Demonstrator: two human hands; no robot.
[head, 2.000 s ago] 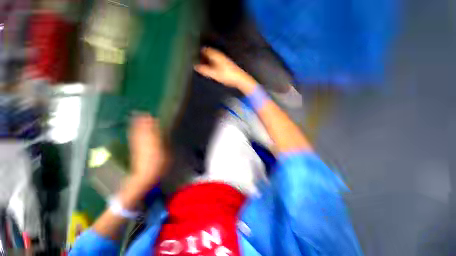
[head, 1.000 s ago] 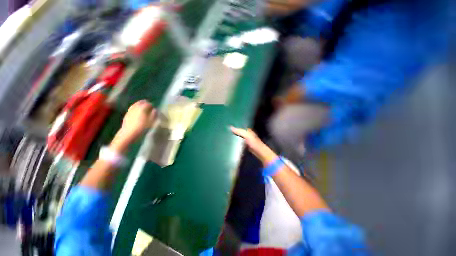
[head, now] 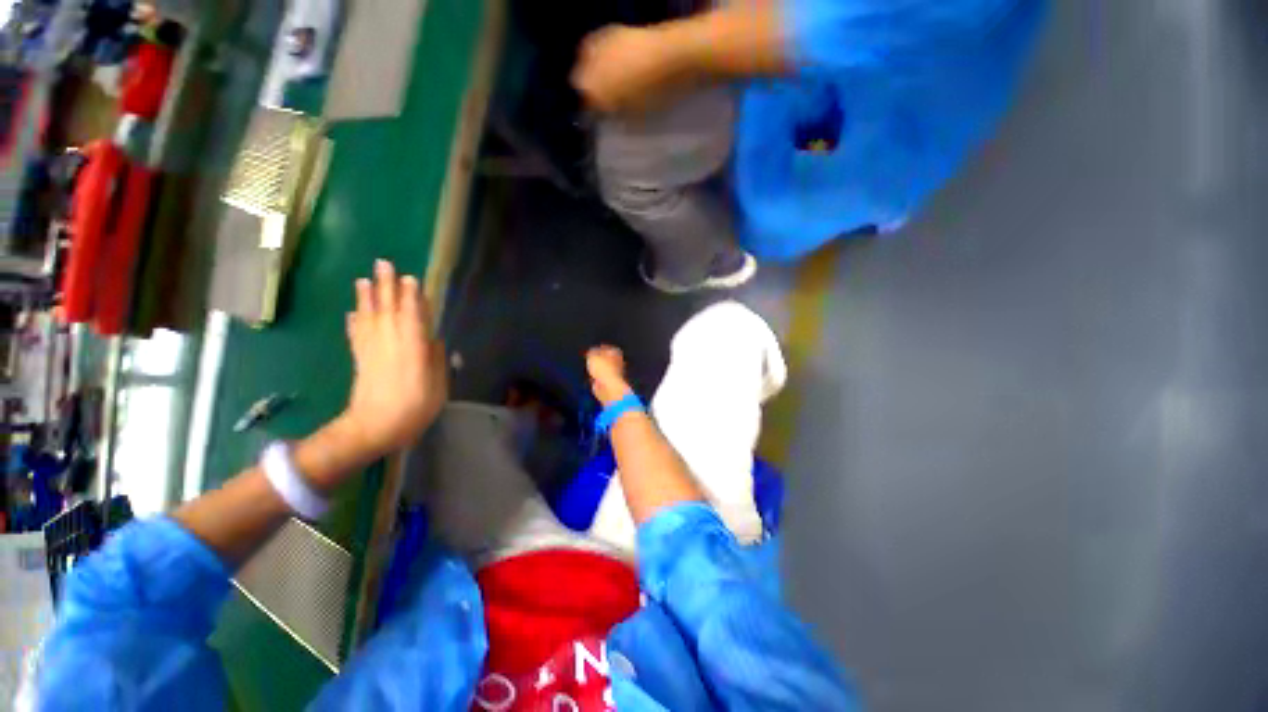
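Note:
My left hand (head: 395, 355) is over the right edge of the green bench (head: 317, 327), its fingers extended and apart, holding nothing visible. My right hand (head: 606, 370) is low beside the bench, near my white-clad leg. It is small and its fingers look curled; I cannot tell if it holds anything. Tweezers (head: 260, 410) lie on the green bench left of my left wrist. A striped sheet (head: 299, 581) lies on the bench below my left forearm. Yellowish and grey sheets (head: 248, 260) lie farther up the bench.
A person in a blue smock (head: 890, 125) sits at the upper right, one hand near the bench. Red trays (head: 102, 237) stand across the belt at the left. A white rail (head: 205, 403) runs along the bench. Grey floor (head: 1029, 417) with a yellow line is at the right.
The view has swung, so the bench now appears farther left. My left hand has moved from above the rail to the bench's near edge. My right hand has dropped away from the bench.

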